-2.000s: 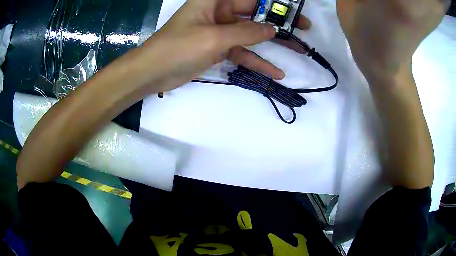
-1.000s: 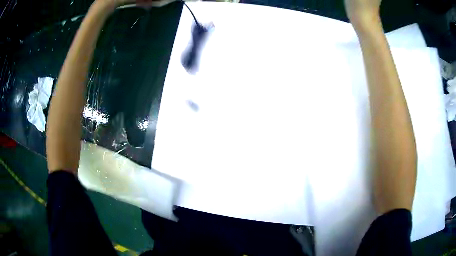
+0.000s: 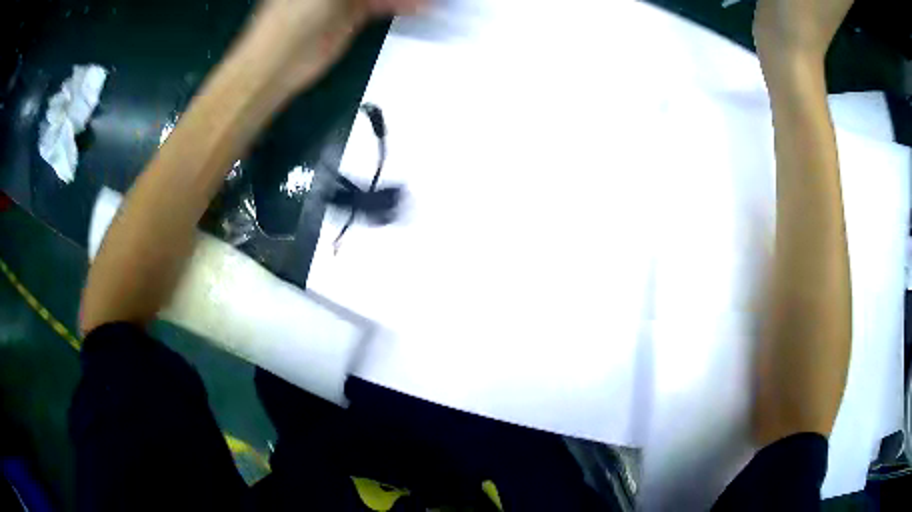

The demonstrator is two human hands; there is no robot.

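Observation:
A bundled black cord (image 3: 378,203) shows blurred over the left part of the white sheet (image 3: 520,230). One end curves up to a thicker black piece, and a thin loose end points down. No circuit board shows. My left hand (image 3: 335,22) is at the top edge, left of centre, blurred and partly cut off, above the cord; whether it touches the cord or holds anything is hidden. My right hand (image 3: 805,25) is at the top right, cut off by the edge; its fingers are out of the picture.
A whitish foam roll (image 3: 265,315) lies at the near left edge, partly behind my left forearm. A crumpled white tissue (image 3: 70,120) lies on the dark green glossy surface (image 3: 135,95) at left. More white sheets overlap at right. Yellow-black floor tape shows at lower left.
The board held in my left fingers two seconds ago is out of sight. Since one second ago, the cord bundle shows lower, my left hand further right and lower, and my right hand slightly further right.

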